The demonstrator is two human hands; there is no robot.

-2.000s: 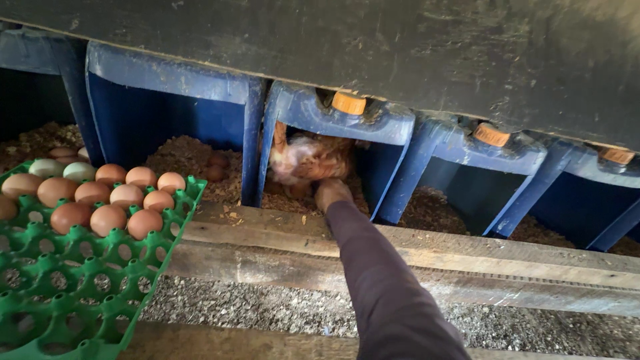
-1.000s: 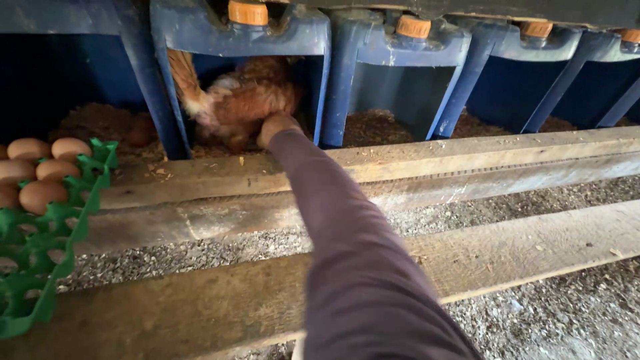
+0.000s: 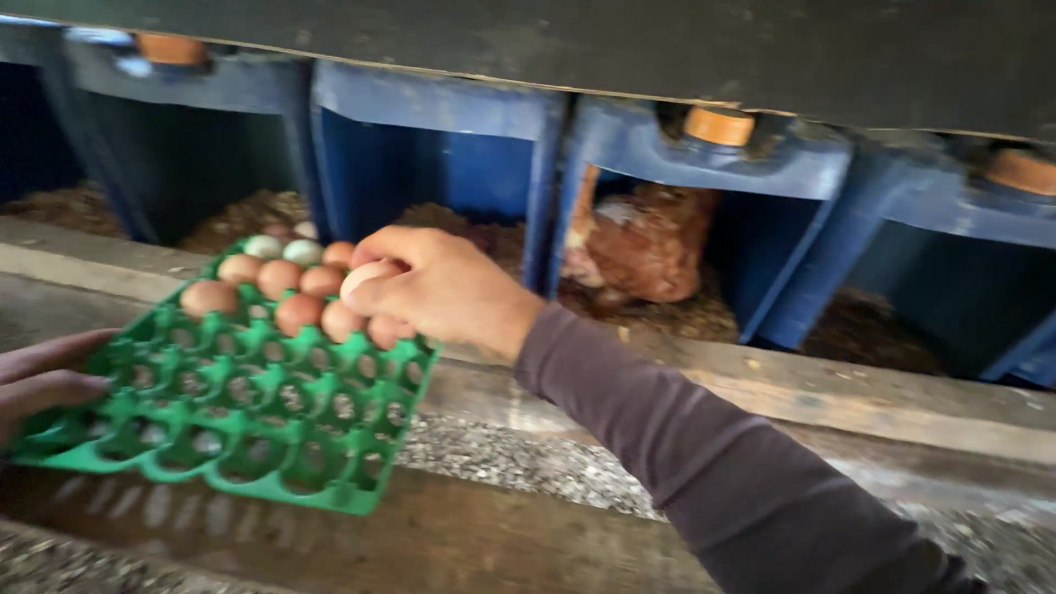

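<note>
My right hand (image 3: 445, 289) grips a light brown egg (image 3: 369, 279) between thumb and fingers, above the back right corner of a green plastic egg tray (image 3: 272, 388). Several brown eggs (image 3: 279, 279) and two pale greenish eggs (image 3: 303, 252) sit in the tray's back rows; its front cups hold no eggs. At the left edge, my left hand (image 3: 49, 379) is at the tray's left side with its thumb over the rim; its fingers are partly out of view. A reddish-brown hen (image 3: 648, 243) is in a blue plastic nest box (image 3: 709, 169), right of my right hand.
More blue nest boxes (image 3: 437, 99) with orange caps and loose bedding stand in a row under a dark board (image 3: 577, 49). A wooden rail (image 3: 808, 396) runs along their front. Another plank (image 3: 495, 528) lies nearer, with gravel-like litter (image 3: 528, 466) between. More eggs (image 3: 278, 230) lie in a box behind the tray.
My right hand has moved left from beside the hen to over the tray, and an egg now shows in it. My left hand has come into view at the tray.
</note>
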